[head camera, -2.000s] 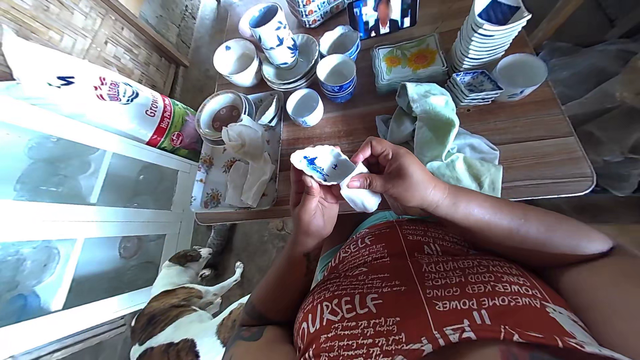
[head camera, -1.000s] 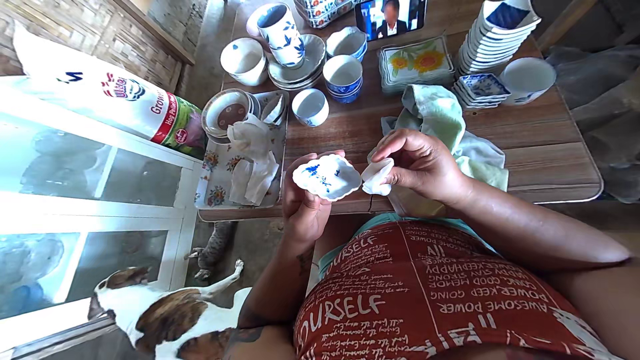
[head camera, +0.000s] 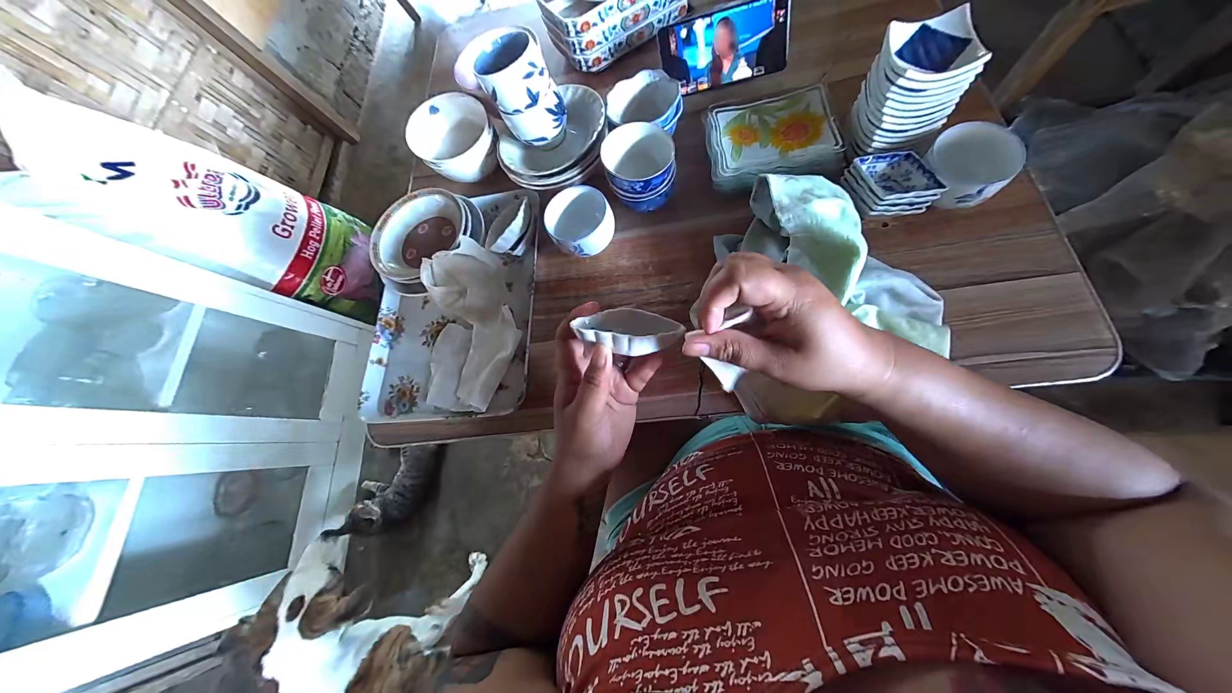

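Observation:
My left hand grips a small white scalloped dish, tilted so that its fluted side shows. Just to its right, my right hand pinches a piece of white cloth or tissue between thumb and fingers, close to the dish's right end. Behind my right hand a pale green and grey cloth lies crumpled on the wooden table. A white bowl stands beyond my left hand. At the left, a floral tray holds bowls, small dishes and crumpled white cloths.
Stacked blue-and-white bowls, plates, a tall cup and sunflower dishes stand farther back. Square dishes and a white cup are at right. A phone leans behind. A dog and a cat lie below left.
The dish in my left hand has tipped from showing its blue-patterned face to showing its fluted side. My right hand still holds the white cloth beside it.

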